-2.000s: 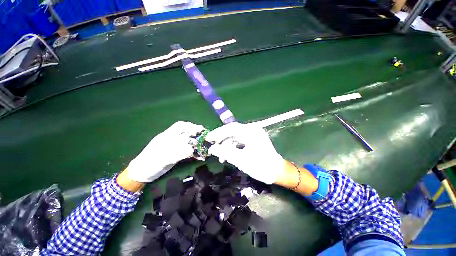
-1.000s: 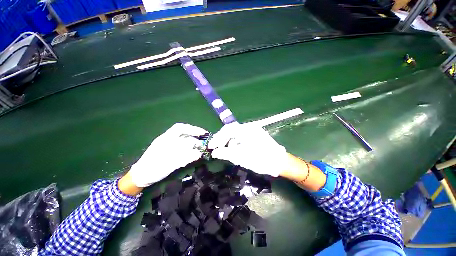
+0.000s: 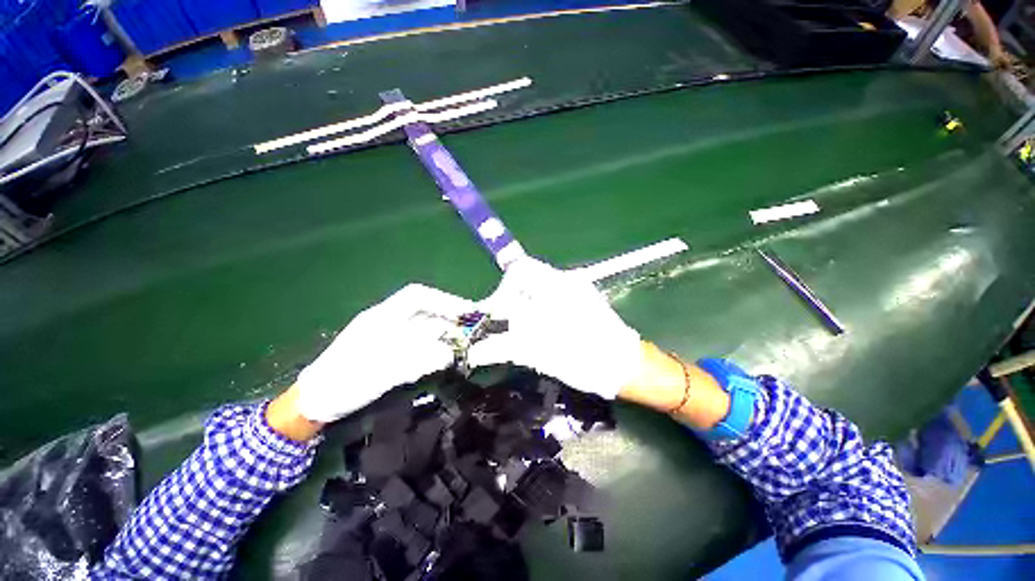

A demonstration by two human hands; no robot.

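My left hand [image 3: 380, 350], in a white glove, holds a small circuit board assembly [image 3: 465, 329] between its fingertips. My right hand [image 3: 564, 326], also gloved in white, meets it from the right, with a small black pad [image 3: 495, 327] at its fingertips against the board. The fingers hide much of both pieces. A loose heap of black square pads [image 3: 454, 477] lies just below my hands, with one pad [image 3: 587, 533] apart at its right side.
A purple strip [image 3: 460, 191] runs across the green belt [image 3: 284, 244], with pale tape [image 3: 636, 261] at its ends. A short tape piece [image 3: 784, 212], a thin dark stick [image 3: 801, 292] and another board [image 3: 949, 123] lie right. A plastic bag [image 3: 68, 499] is lower left.
The distant board on the belt has moved right and away. A black pad now shows between my fingertips beside the held board. A person's arm has appeared at the top right.
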